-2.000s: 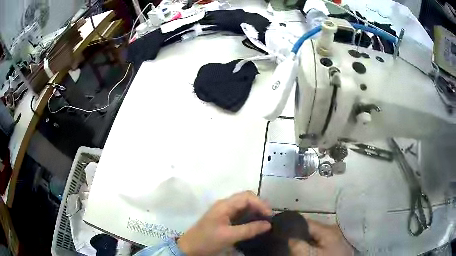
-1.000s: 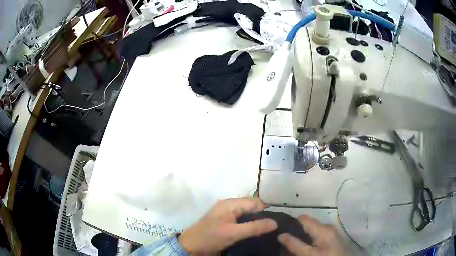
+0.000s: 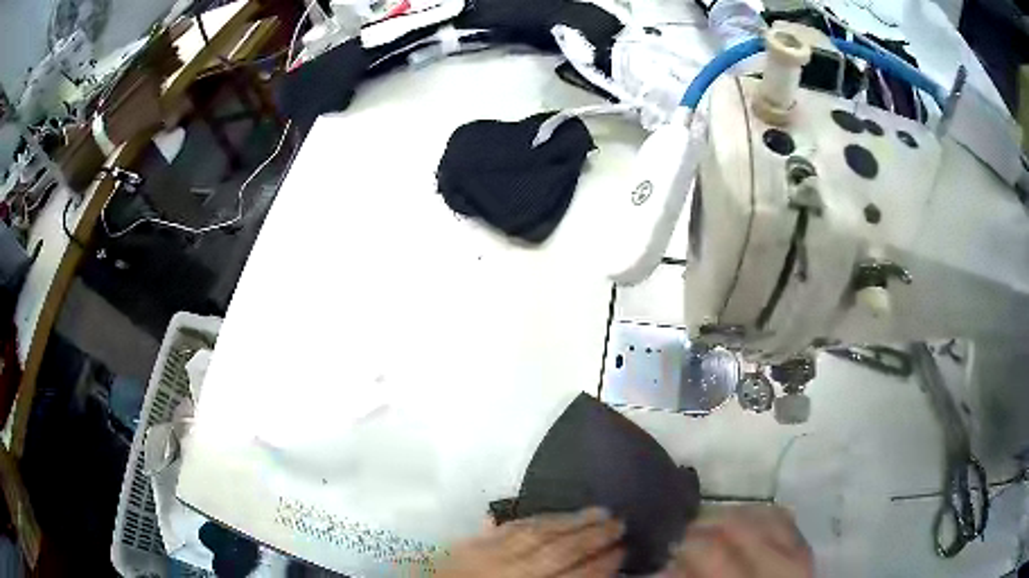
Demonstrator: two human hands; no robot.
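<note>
A dark cloth piece point(image 3: 598, 463), pointed at the top, lies at the table's front edge, left of and nearer than the needle plate point(image 3: 654, 367). My left hand point(image 3: 536, 548) is on its lower left edge, fingers over the cloth. My right hand point(image 3: 745, 548) is blurred and holds its lower right side. Both hands are cut off by the bottom edge, and the cloth's lowest part is hidden. A dark ribbed heart-shaped piece point(image 3: 513, 181) with a pale strip on it lies farther back on the table.
The cream machine head point(image 3: 745, 226) stands at right, with a white rounded bar point(image 3: 654, 203) beside it. Shears point(image 3: 959, 497) and small snips point(image 3: 874, 359) lie right of the needle plate. Dark panels point(image 3: 451, 51) and white pieces lie at the far side. A white basket point(image 3: 141, 497) stands lower left.
The dark cloth between my hands is spread wider, and its point now reaches up toward the needle plate. My hands have moved lower. The camera view has shifted slightly.
</note>
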